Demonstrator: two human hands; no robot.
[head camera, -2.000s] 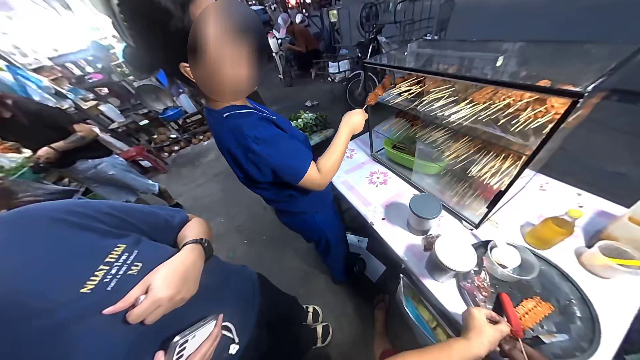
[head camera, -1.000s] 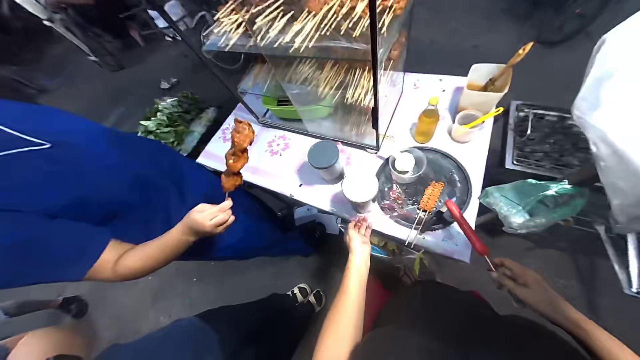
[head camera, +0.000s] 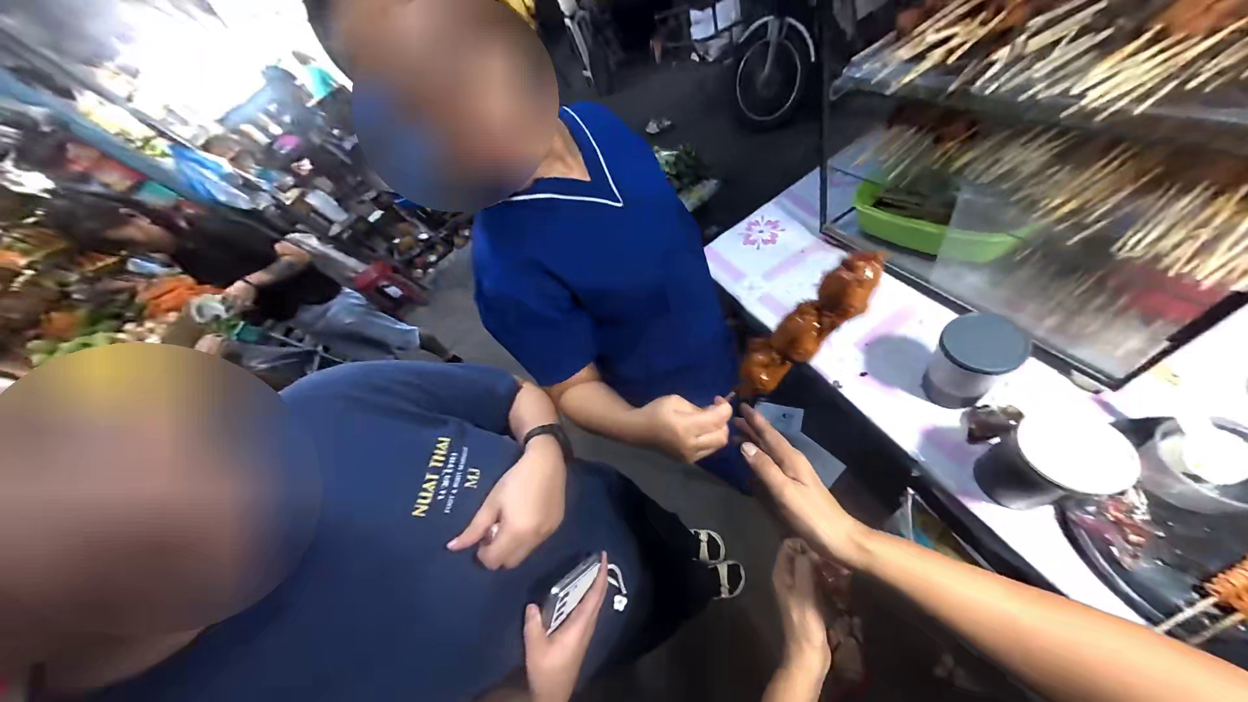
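My left hand (head camera: 795, 487) reaches in from the lower right, palm turned partly up, fingers extended and somewhat apart, with nothing seen in it. Its fingertips are close beside the fist of a person in a blue top (head camera: 614, 283); whether they touch is unclear. That fist grips the stick of a skewer of glazed brown meat (head camera: 801, 331), tilted up to the right over the edge of the table (head camera: 882, 366). My right hand is out of view. Lidded grey container (head camera: 977, 356) and white-topped container (head camera: 1072, 453) stand beyond my left forearm.
A glass display case (head camera: 1121, 375) of stick skewers, with a green tray (head camera: 936, 234), stands on the table. A round dark tray (head camera: 1092, 546) is at the right. A second person in a navy shirt (head camera: 390, 585) is close at the left, holding a phone (head camera: 573, 590).
The view has swung left. My left hand, over the table's near edge a second ago, is now beside the other person's fist. My right hand, then holding a red-handled tool, has left view.
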